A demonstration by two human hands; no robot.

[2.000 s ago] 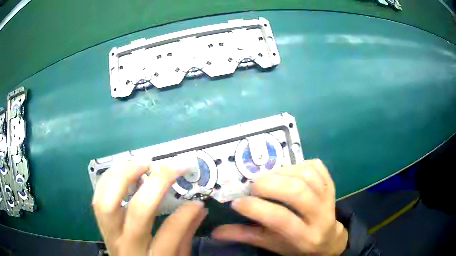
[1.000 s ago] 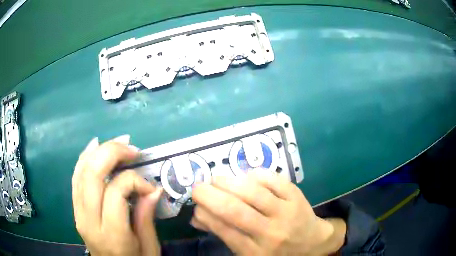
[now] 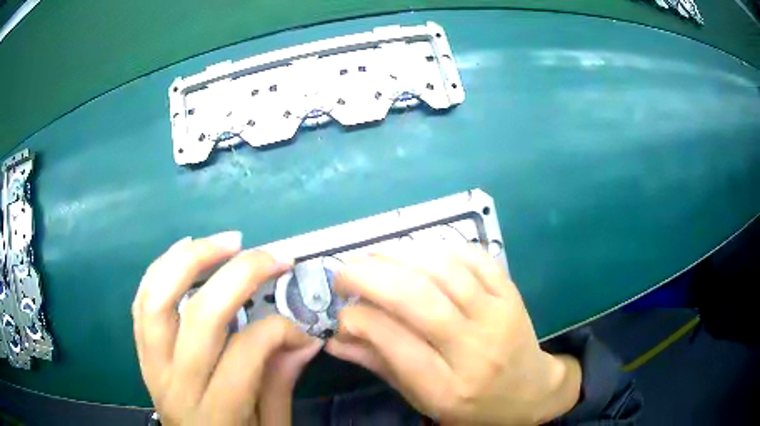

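Note:
A silver-grey three-unit frame plate (image 3: 367, 235) lies on the green bench, its raised rail on the far side. Its middle round unit (image 3: 293, 304) shows a pale ring and a grey centre tongue. My left hand (image 3: 212, 333) covers the plate's left part, and my right hand (image 3: 442, 324) covers its right part. The thumbs and fingertips of both hands meet at the near edge below the middle unit, at a tiny dark piece (image 3: 326, 334) mostly hidden by the fingertips. I cannot tell which hand grips it.
Another frame plate (image 3: 317, 91) lies farther back on the green bench (image 3: 583, 183), scalloped edge towards me. Several modules (image 3: 22, 274) stand endwise at the far left. Part of a metal piece (image 3: 683, 8) shows at the top right. The bench's curved edge runs along the right.
My right hand has moved over the right unit, covering it. My left fingertips have moved right and now meet the right ones below the middle unit.

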